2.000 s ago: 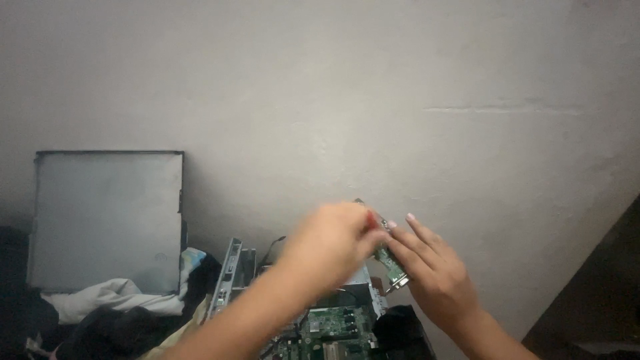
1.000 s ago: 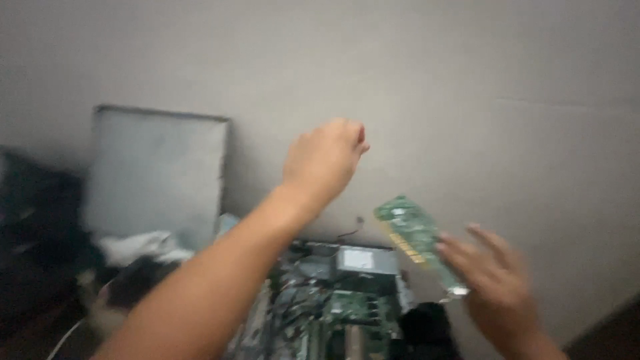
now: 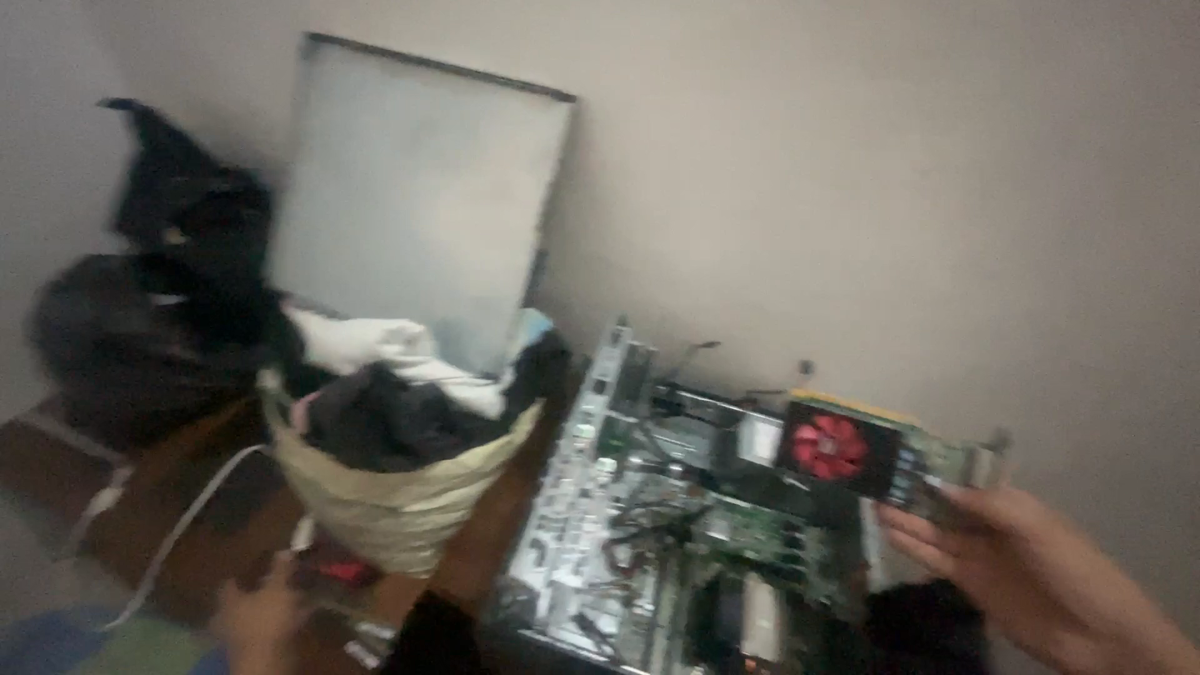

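Note:
In the head view, my right hand (image 3: 994, 553) grips the bracket end of a graphics card (image 3: 844, 455) with a red fan and a gold edge connector. The card is held above the right side of an opened desktop computer case (image 3: 562, 525), whose green motherboard (image 3: 741, 530) and cables show. My left hand (image 3: 262, 609), blurred, is low at the left, near a red object (image 3: 345, 570) beneath a woven sack. Whether it touches or holds anything cannot be told.
A woven sack (image 3: 403, 502) filled with clothes stands left of the case. A grey metal panel (image 3: 422, 197) leans on the wall behind it. Black plastic bags (image 3: 187, 281) lie at the far left, with a white cord (image 3: 187, 539) on the brown surface. Dark fuzzy shapes show at the bottom.
My left hand has moved away from the card, down to the lower left. My right hand still holds the card, now turned so its fan side shows. The view has swung left and down.

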